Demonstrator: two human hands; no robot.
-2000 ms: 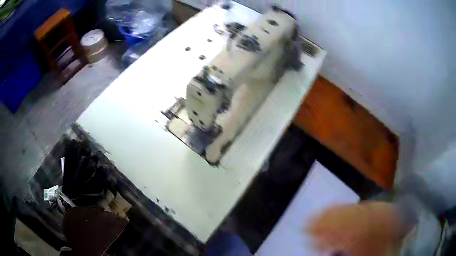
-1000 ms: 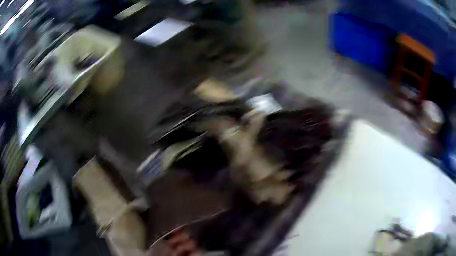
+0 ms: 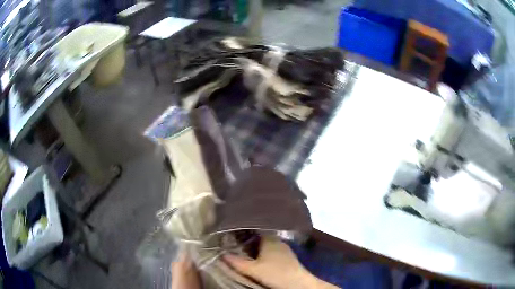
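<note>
A bundle of beige and brown cut pieces point(image 3: 191, 169) lies in front of me, left of the table, wrapped with pale tie strips. My left hand point(image 3: 185, 273) is at the bundle's lower left side, cut off by the bottom edge; its fingers are mostly hidden. My right hand point(image 3: 270, 263) grips the bundle at its tie, fingers on the pale strips. A dark brown folded part point(image 3: 265, 200) rises above my right hand. More bundled brown and beige pieces point(image 3: 310, 70) lie on plaid cloth point(image 3: 248, 127) beyond.
The white machine table point(image 3: 361, 130) is at the right, with the sewing machine point(image 3: 452, 141) on it. A cream trough point(image 3: 110, 62) and a pale plastic basket point(image 3: 53, 226) are at the left. A blue bin point(image 3: 370, 35) and a wooden stool point(image 3: 427, 48) stand behind.
The view has swung left from the machine to the bundles and is sharper now. Both hands have come onto the beige and brown bundle, which stands nearer the picture's middle.
</note>
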